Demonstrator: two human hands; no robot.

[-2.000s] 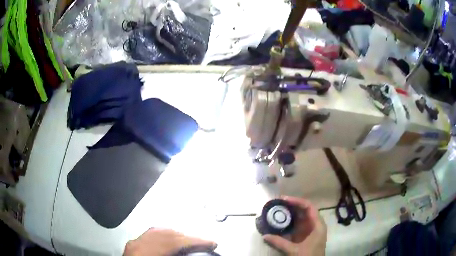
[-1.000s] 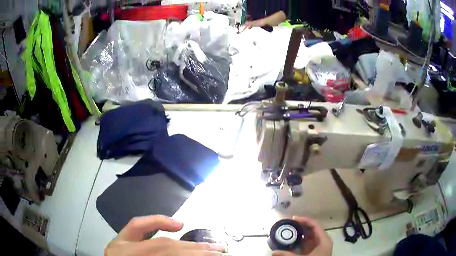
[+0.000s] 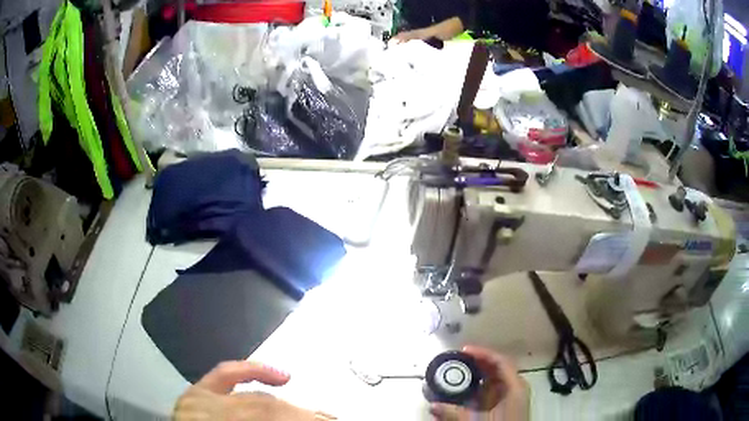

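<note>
My right hand [image 3: 503, 390] grips a black cylinder with a ringed end, likely a vacuum flask [image 3: 453, 376], near the table's front edge. My left hand [image 3: 238, 399] is at the bottom edge, partly cut off; whether it holds anything cannot be told. A flat dark grey panel [image 3: 213, 316] lies just beyond it. A navy pocket piece [image 3: 291, 247] overlaps the panel's upper part, beside a stack of navy cut pieces [image 3: 201, 197]. The lockstitch machine [image 3: 526, 222] stands right of them, its needle area in bright glare.
Fabric shears [image 3: 571, 362] lie right of my right hand. Thread snips [image 3: 484, 179] lie on the machine head. Plastic-bagged goods [image 3: 304, 107] are heaped behind the table. Neon strips [image 3: 74, 107] hang at left above a second sewing machine [image 3: 37, 230]. A person's arm [image 3: 431, 31] shows at the back.
The view has tilted up since two seconds ago, showing more background. The dark round thing seen by my left hand earlier is out of view. The flask remains in my right hand.
</note>
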